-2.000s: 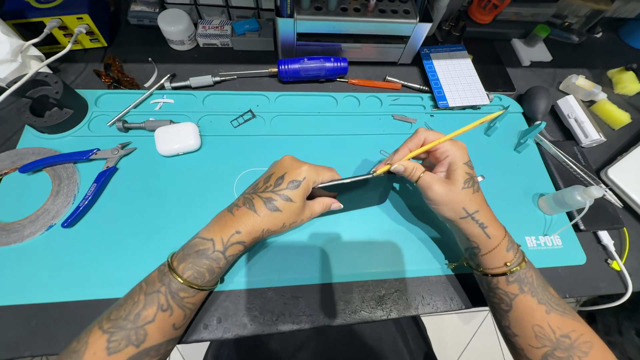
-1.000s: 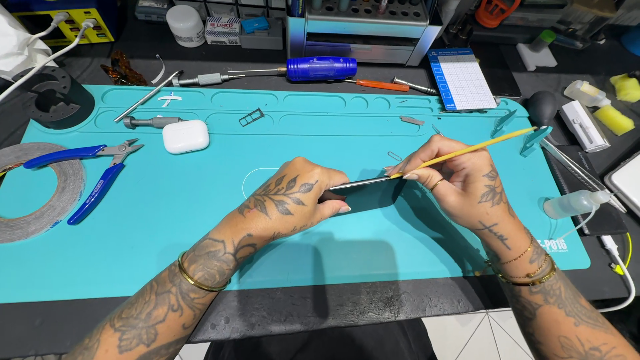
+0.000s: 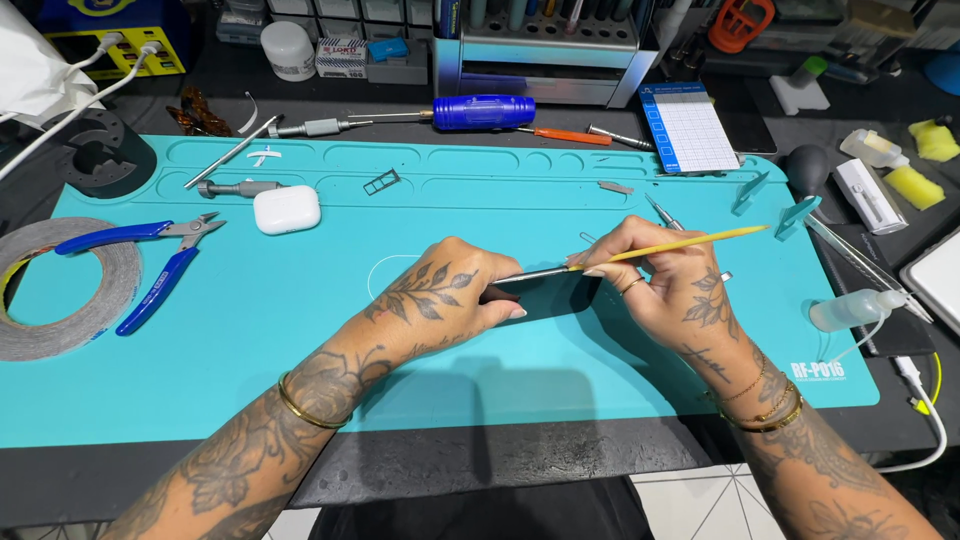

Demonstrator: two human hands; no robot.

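My left hand [image 3: 442, 296] grips one end of a dark, flat, phone-like device [image 3: 559, 292] and tilts it above the turquoise work mat [image 3: 480, 401]. Between my right hand's [image 3: 660, 289] thumb and fingers is a thin yellow-handled brush or similar tool [image 3: 697, 241]. Its working end lies along the device's upper edge; the exact tip is hard to make out. Behind the right hand, a small metal screwdriver [image 3: 664, 212] and a wire loop, perhaps a SIM eject pin [image 3: 587, 237], lie on the mat. A white earbud case [image 3: 287, 210] rests left of centre.
Blue-handled cutters [image 3: 161, 277] overlap a roll of tape [image 3: 112, 300] at left. A blue screwdriver [image 3: 484, 112] and an orange one [image 3: 571, 136] lie behind the mat, before a metal tool rack [image 3: 540, 82]. Tweezers [image 3: 862, 259] and a dropper bottle [image 3: 855, 309] are at right.
The yellow tool has changed its angle and slid along the device's edge, and my right hand has shifted with it. My left hand keeps its grip on the device.
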